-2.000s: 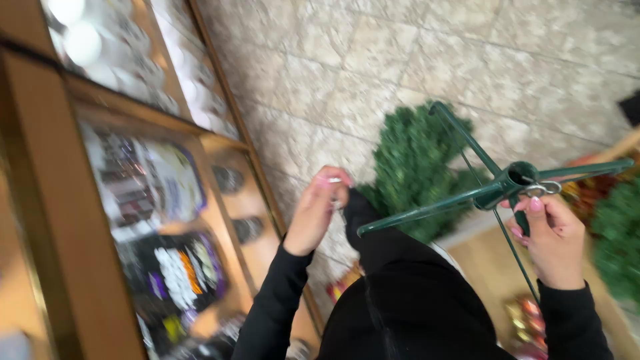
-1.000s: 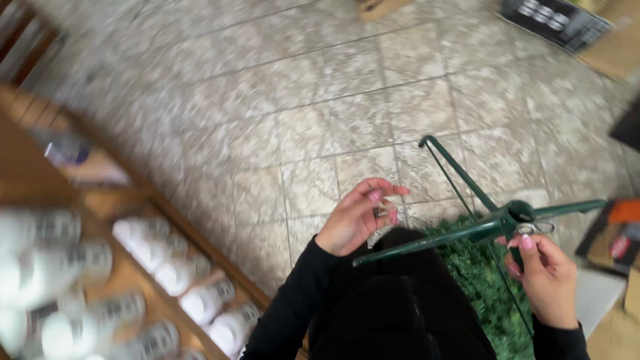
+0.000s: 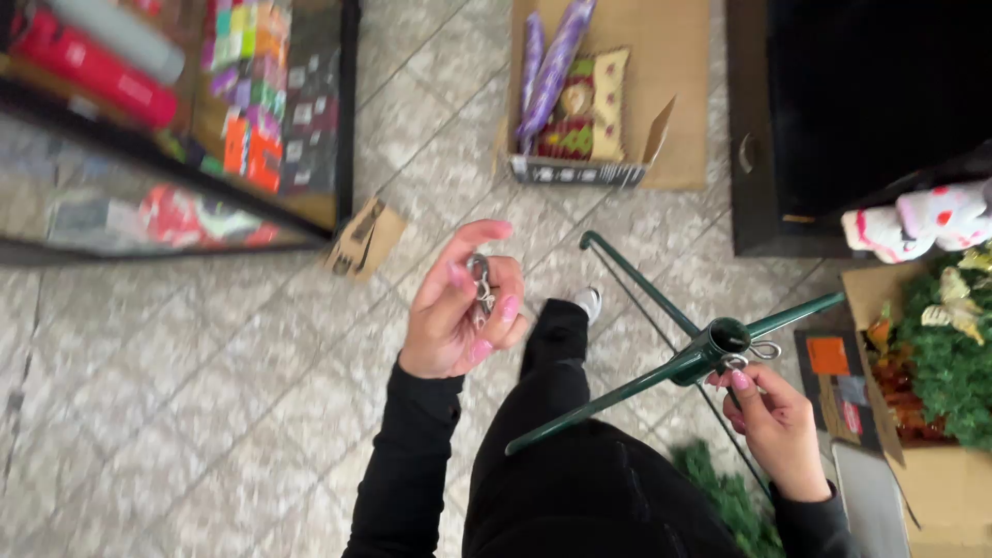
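Note:
My left hand [image 3: 465, 306] is raised palm up with its fingers curled around small metal eye bolts [image 3: 482, 283]; how many it holds I cannot tell. To its right, my right hand [image 3: 771, 426] pinches the green metal Christmas tree stand [image 3: 604, 399] by the central tube, fingertips at one of the eye bolts. Two eye bolts [image 3: 766, 350] stick out of that tube, near its open top. The stand's legs are spread, one reaching over my black trousers. Green artificial tree branches [image 3: 728, 496] lie low beside my leg, partly hidden by it.
Ahead stands an open cardboard box [image 3: 678, 93] with purple packages and a cushion. A small carton [image 3: 366, 239] lies by a glass display case [image 3: 345, 116] at left. At right are a dark cabinet [image 3: 748, 209], plush figures [image 3: 942, 217] and a box of greenery [image 3: 876, 287].
The view has swung strongly from white bottles on shelves to the open box and dark cabinet. My right hand keeps hold of the stand; my left hand still has the metal pieces.

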